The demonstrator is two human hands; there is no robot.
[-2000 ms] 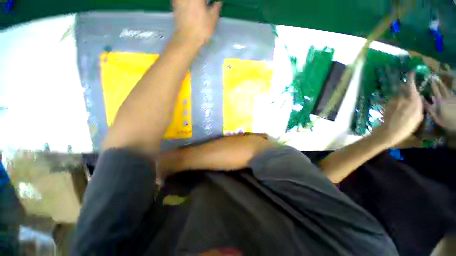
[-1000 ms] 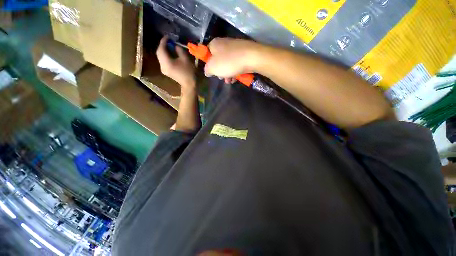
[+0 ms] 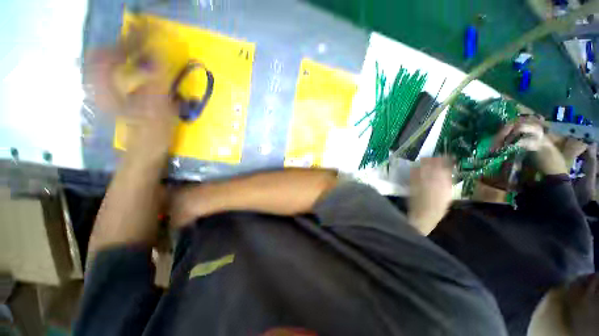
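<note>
My left hand [image 3: 134, 75] is a blur over the left yellow panel of the grey film mat [image 3: 268, 105]; whether it holds anything cannot be told. A dark headset print shows on that panel beside my wrist. My right hand [image 3: 182, 205] is low at the front edge of the worktop, in front of my body. Its fingers are blurred and partly hidden behind my left forearm, and a tiny red-orange spot shows beside it. No unit can be made out in either hand.
Green strips [image 3: 387, 118] lie beside a dark block [image 3: 415, 125]. A neighbour's hands [image 3: 522, 134] are over green boards at the right. Blue units [image 3: 471, 42] sit on the green belt [image 3: 420, 26]. A pale tube [image 3: 486, 64] crosses the view. A carton [image 3: 29, 236] stands lower left.
The view has swung from the cartons back to the worktop. My left hand has moved from beside the orange tool up over the mat. The tool my right hand held is no longer clearly visible.
</note>
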